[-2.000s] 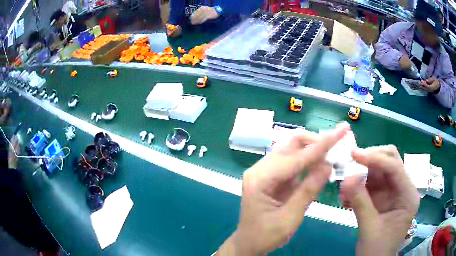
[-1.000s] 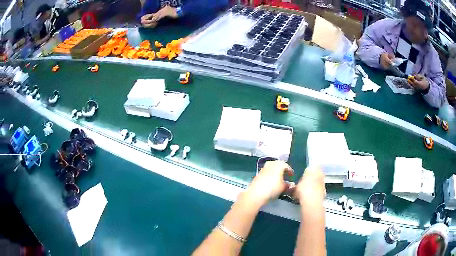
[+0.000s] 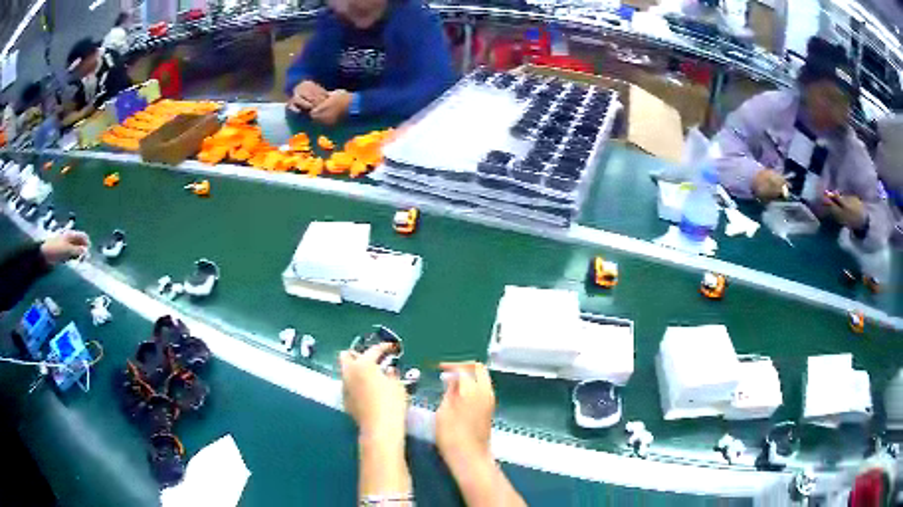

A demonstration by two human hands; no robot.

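Note:
My left hand (image 3: 374,396) reaches over the near edge of the green belt. Its fingers are at the near side of a charging case (image 3: 380,340) with a white rim and dark interior, and partly cover it. A white earbud (image 3: 411,376) shows just right of those fingers. My right hand (image 3: 465,404) is a little further right, thumb and fingers bent close together. Whether either hand holds an earbud cannot be told. Another pair of earbuds (image 3: 297,343) lies left of the case. A second charging case (image 3: 596,404) sits to the right, with a pair of earbuds (image 3: 639,437) beside it.
White retail boxes (image 3: 540,327) stand along the belt (image 3: 465,257). Small orange-and-white pieces (image 3: 603,272) line its far side. Dark shells (image 3: 163,381) and a white sheet (image 3: 210,477) lie at left. Another person's hand (image 3: 65,247) is at far left. Two people sit across, near stacked trays (image 3: 495,149).
My hands went from holding up a white object to the belt by the right-hand case, then moved left to another case. The right-hand case and its earbuds are now uncovered. The camera view has shifted.

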